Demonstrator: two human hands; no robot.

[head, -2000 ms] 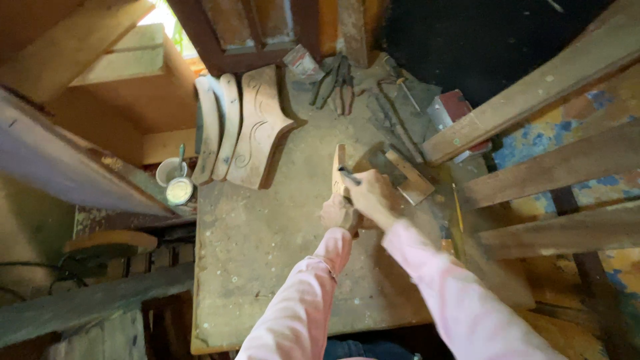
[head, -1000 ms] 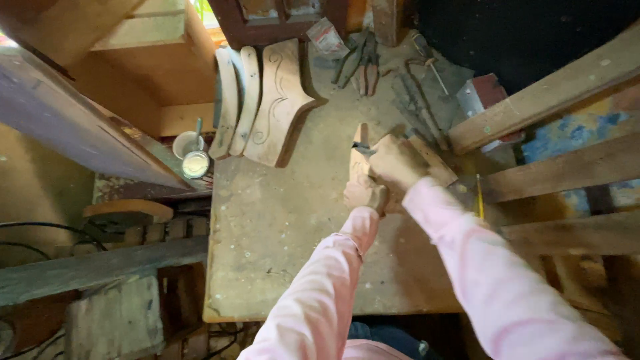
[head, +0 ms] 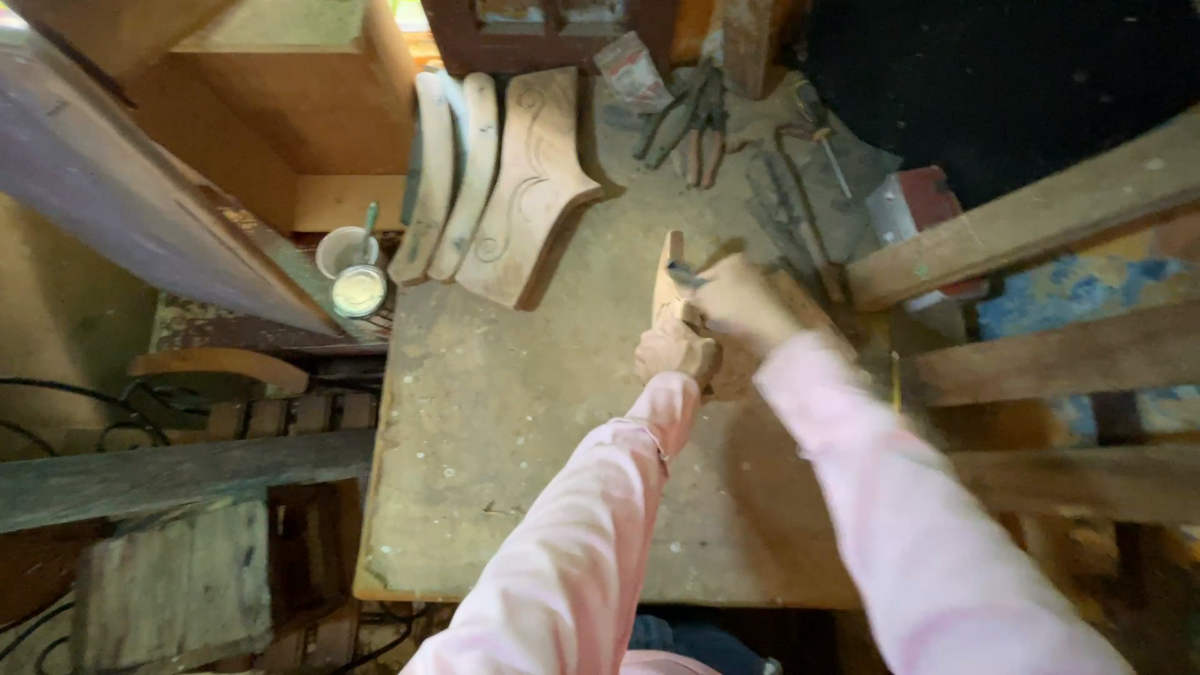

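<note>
My left hand (head: pixel 673 345) grips a narrow, pale wooden piece (head: pixel 668 267), which stands up from its fingers above the worktable (head: pixel 525 412). My right hand (head: pixel 741 300), a little blurred, is closed on a small dark object (head: pixel 684 275) that touches or nearly touches the upper part of the piece; its kind cannot be told. Under and behind the right hand lies a brown wooden block (head: pixel 811 314), partly hidden. Farther left on the table, a wide wooden piece with carved scrolls (head: pixel 530 187) lies beside curved wooden pieces (head: pixel 475 173).
Pliers (head: pixel 708 131), a plastic packet (head: pixel 635 73), a screwdriver (head: pixel 834 161) and long dark tools (head: pixel 792 216) lie at the back. A red and white box (head: pixel 923 202) sits behind a wooden rail (head: pixel 1031 206) at right. Left of the table stand an open jar (head: pixel 359 291) and a cup (head: pixel 339 251).
The view has shifted. Both hands stay at the wooden piece, which stands more upright than one second ago; my right hand and the dark object have moved slightly against it.
</note>
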